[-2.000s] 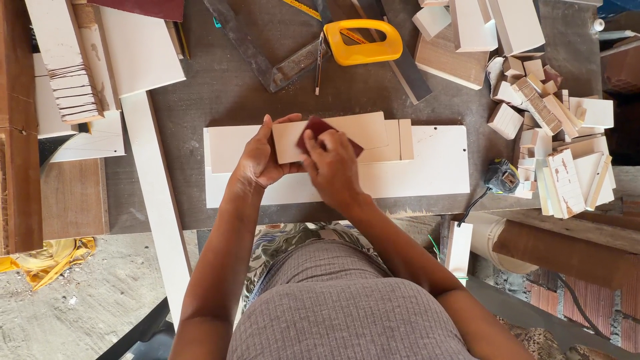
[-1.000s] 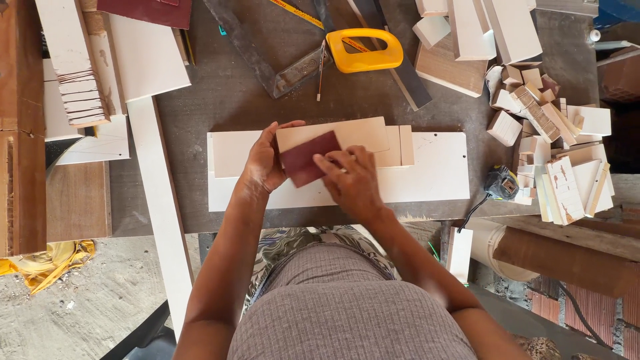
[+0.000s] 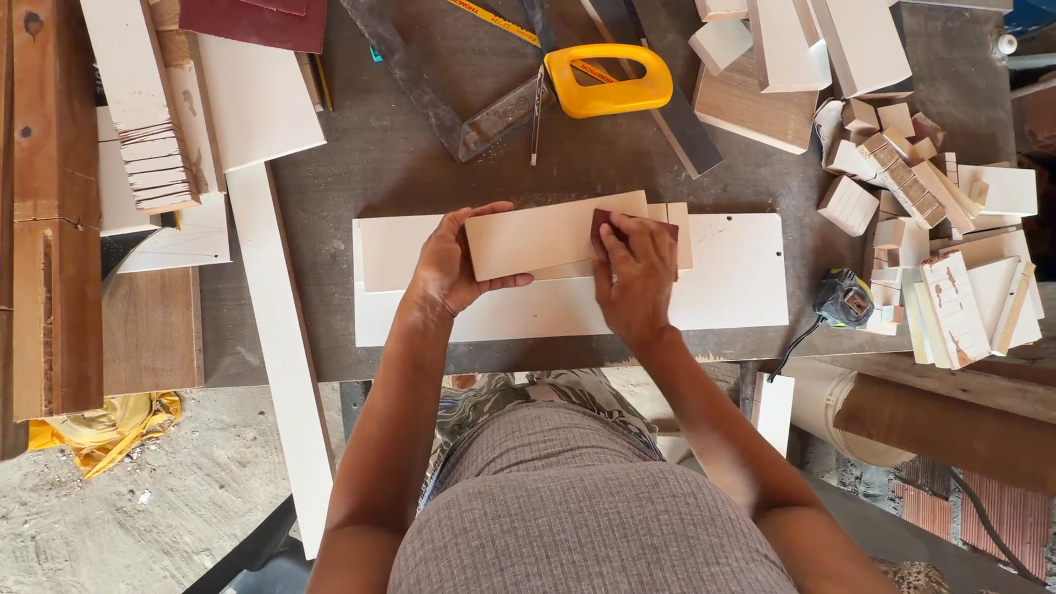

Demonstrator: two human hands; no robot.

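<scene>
My left hand grips the left end of a pale wooden board, thumb and fingers along its edges. At the board's right end, my right hand presses a folded piece of dark red sandpaper on its face. Beneath the held board lie another pale board and a longer white board with small dark holes near its right end. Both rest on the dark workbench.
Behind lie a yellow-handled saw, a pencil and a metal square. A tape measure and piled wood offcuts sit at right. At left are stacked boards, red sandpaper sheets and a long white strip.
My right hand has moved right along the board with the sandpaper, which showed as a wide flat piece one second ago. My left hand keeps its hold on the left end.
</scene>
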